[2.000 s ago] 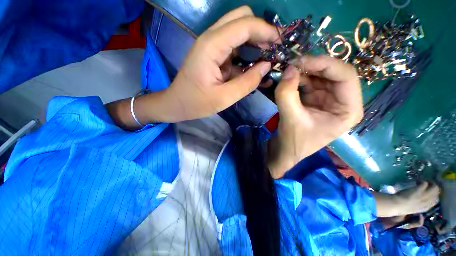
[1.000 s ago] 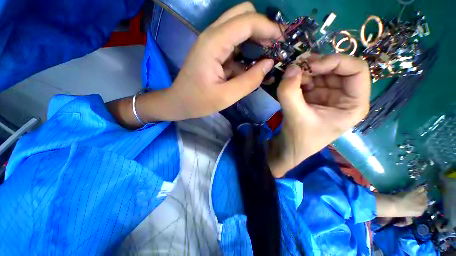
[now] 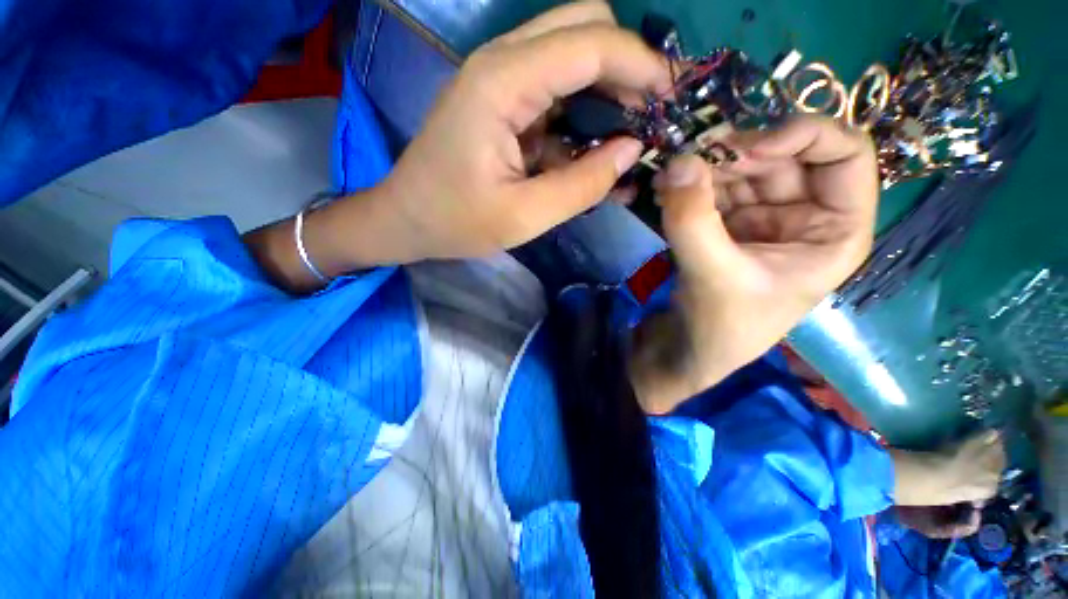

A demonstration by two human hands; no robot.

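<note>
My left hand (image 3: 504,140), with a thin bracelet at the wrist, holds a bunch of small dark electronic parts (image 3: 668,117) with thin red wires and pale bits. A round matte black piece (image 3: 591,118) sits between its fingers. My right hand (image 3: 779,217) is bare, just right of the bunch, its thumb and forefinger pinching a tiny dark and gold part (image 3: 718,153). Its other fingers are curled. Two copper-coloured rings (image 3: 870,94) lie on the green mat behind my right hand, beside a heap of gold, silver and black parts (image 3: 937,129).
Dark thin strips (image 3: 925,240) lie below the heap. A clear patterned plastic sheet (image 3: 1036,310) and scattered silver bits (image 3: 960,351) lie on the right. A neighbour's hand (image 3: 966,468) and blue sleeve are at lower right. Long black hair (image 3: 603,456) hangs before my smock.
My right thumb and forefinger have moved slightly right and apart, and the tiny part between them shows more clearly. My left hand keeps its hold. The neighbour's hand has shifted.
</note>
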